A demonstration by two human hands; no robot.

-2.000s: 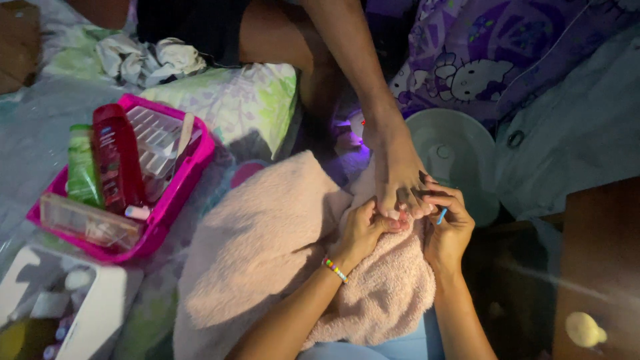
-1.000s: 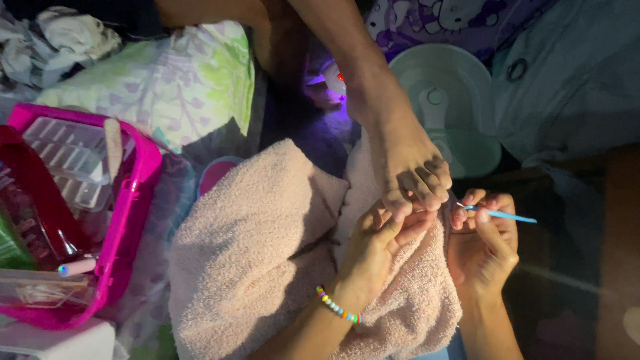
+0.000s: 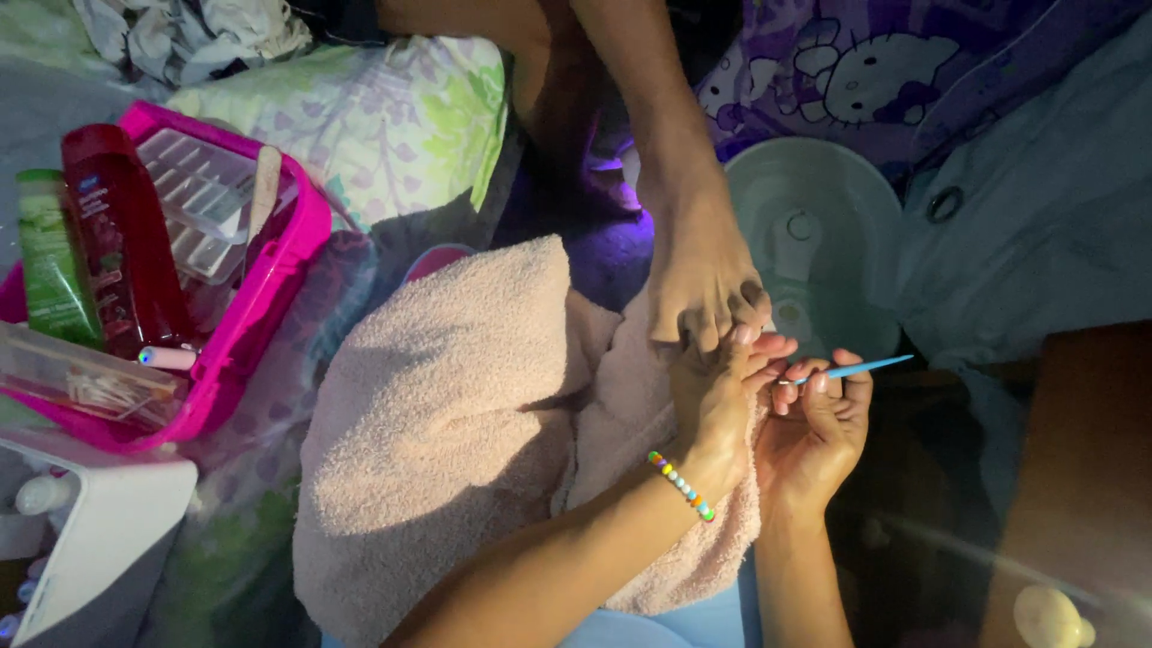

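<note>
Another person's bare foot [image 3: 697,261] comes down from the top, its toes over a pink terry towel [image 3: 441,387] spread across my lap. My left hand [image 3: 720,396], with a beaded bracelet [image 3: 681,487] at the wrist, holds the foot's toes from below, fingers stretched to the right. Just right of it, my right hand [image 3: 814,418] grips a slim blue-handled tool [image 3: 868,366] between thumb and fingers. The tool's tip points left toward my left fingertips; its exact kind is not clear. Parts of the toes are hidden by my left hand.
A pink plastic basket [image 3: 301,225] with a red bottle [image 3: 126,243], a green bottle [image 3: 56,261] and clear cases stands at left. Below it is a white container [image 3: 135,504]. A basin [image 3: 877,225] of water lies behind the foot. Brown furniture [image 3: 1071,450] is at right.
Two seconds ago both hands were at the toes; my right hand now sits slightly apart, to their right, still with the blue tool. My left hand stays at the toes.
</note>
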